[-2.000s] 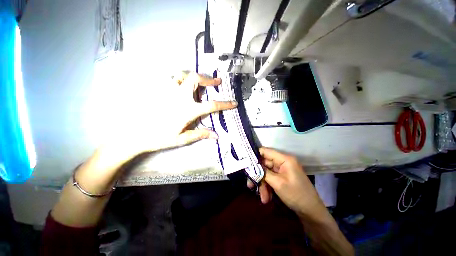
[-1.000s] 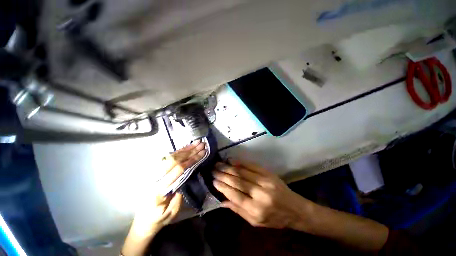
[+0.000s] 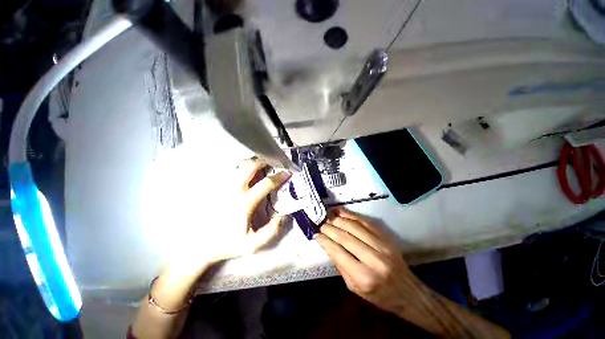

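Note:
The white curved strip (image 3: 312, 203) with dark oval marks lies over the black curved piece (image 3: 306, 225) at the needle area. The presser foot (image 3: 306, 163) is at the strip's far end, and the needle itself cannot be made out. My left hand (image 3: 229, 215), washed out by lamp glare, holds the strip's left side with bent fingers. My right hand (image 3: 365, 255) has its fingertips on the near end of the strip and black piece. The off-white sewing machine head (image 3: 458, 73) spans the top.
A phone (image 3: 401, 165) lies right of the needle. Red-handled scissors (image 3: 581, 173) are at the far right. A lit lamp (image 3: 45, 245) hangs at the left on a pale neck. A bundle of thin strips (image 3: 164, 99) lies upper left. The scale (image 3: 265, 274) runs along the table's front edge.
The camera view has swung and shifted. The strip and black piece, folded between both hands a second ago, now lie flatter at the foot, with less length toward me than two seconds ago.

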